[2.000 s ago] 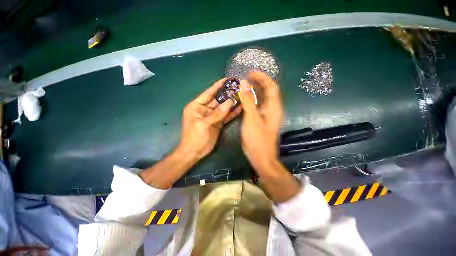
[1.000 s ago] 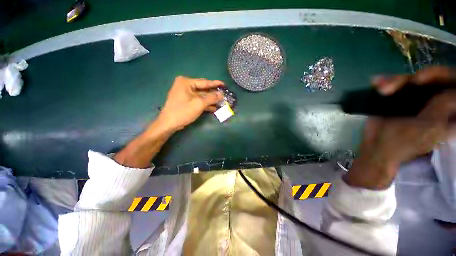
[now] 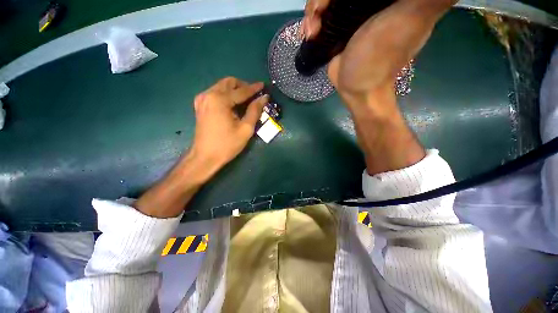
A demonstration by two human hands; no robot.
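Observation:
My left hand (image 3: 223, 119) holds the small black electronic unit (image 3: 272, 110) between thumb and fingers on the green bench. The unit's white battery (image 3: 269, 129) with yellow edge tape lies towards me. My right hand (image 3: 373, 52) grips the black electric screwdriver (image 3: 333, 36), partly cut off by the top edge. The driver's narrower end is over the round screw tray (image 3: 293, 70); its tip is hidden or too small to tell. The hand and driver cover the tray's right part.
A screw pile (image 3: 404, 78) shows partly behind my right wrist. A whitish plastic bag (image 3: 127, 52) lies by the pale rail (image 3: 177, 27). Another unit (image 3: 48, 17) sits on the conveyor at the far left. The black driver cord (image 3: 465, 183) crosses my right sleeve. A person's blue clothing (image 3: 27, 263) shows at lower left.
My right hand first let go of the unit and took up the screwdriver, then brought it from the right to over the tray. My left hand keeps the unit, now lower on the bench.

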